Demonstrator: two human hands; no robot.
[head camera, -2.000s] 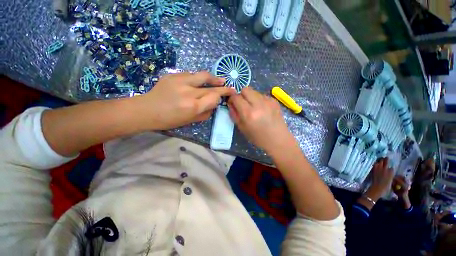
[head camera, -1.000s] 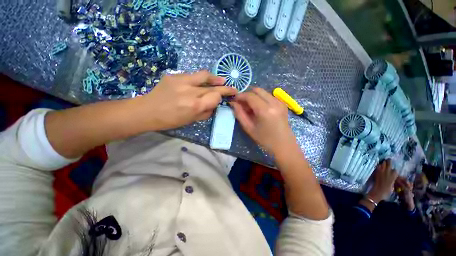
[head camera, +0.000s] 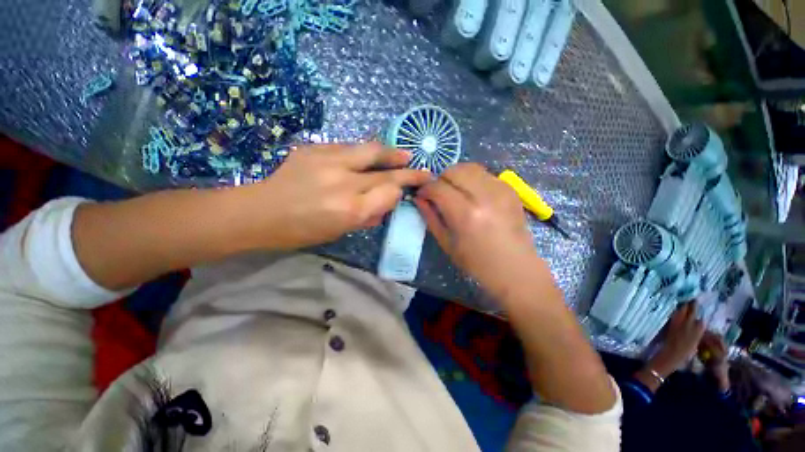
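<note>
A pale blue-green handheld fan (head camera: 404, 243) lies on the bubble wrap in front of me, its round grille up and its handle towards me. My left hand (head camera: 340, 190) rests at the neck between head and handle, its fingertips on the fan. My right hand (head camera: 472, 212) has its fingertips pinched together at the same neck. The fingers cover the neck, and any small part between them is hidden. A yellow-handled screwdriver (head camera: 526, 194) lies right of the fan, its dark shaft pointing away to the lower right.
A heap of small dark circuit boards (head camera: 231, 97) lies left, with pale blue-green brackets (head camera: 322, 16) beside it. A row of fans (head camera: 516, 40) lies at the far edge. Stacked fans (head camera: 643, 243) are at right, near another person's hands (head camera: 680, 340).
The whole view has shifted slightly, so the fan and screwdriver appear lower and further right. Both hands stay at the neck; the right hand's fingers have moved a little there.
</note>
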